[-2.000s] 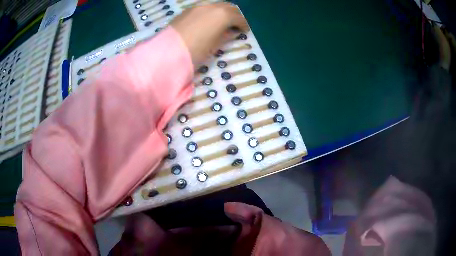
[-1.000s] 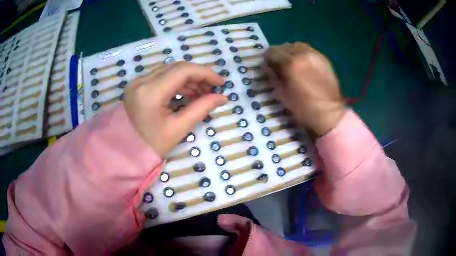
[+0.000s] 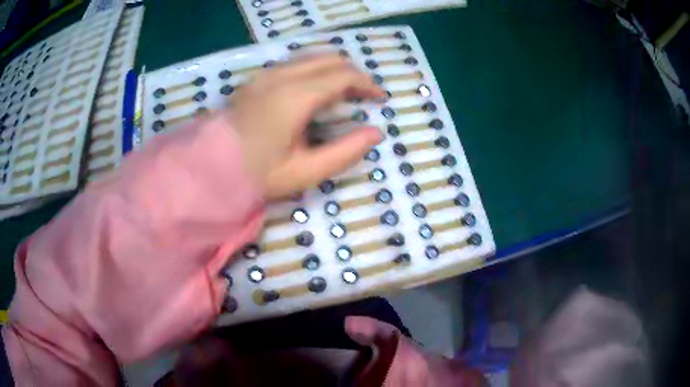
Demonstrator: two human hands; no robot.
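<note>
A white foam tray (image 3: 454, 227) lies in front of me, holding columns of flex circuit assemblies, tan strips with a round dark end at each side. Several ends show a shiny pale centre. My left hand (image 3: 303, 125) is over the tray's upper middle, blurred, with thumb and fingertips apart and nothing seen between them. The hand and pink sleeve hide the tray's left and middle assemblies. My right hand is not in view; a dim pink sleeve shows at the lower right.
Other foam trays (image 3: 76, 113) overlap at the left, and another foam tray (image 3: 261, 26) is behind the main one. A blue pen (image 3: 129, 109) lies by the main tray's left edge. The green tabletop (image 3: 537, 136) shows at the right, with its blue edge. Thin leads are at the top right.
My left hand went from the tray's top back to its middle, then slightly right. My right hand appeared over the tray's right side one second ago and has left the picture.
</note>
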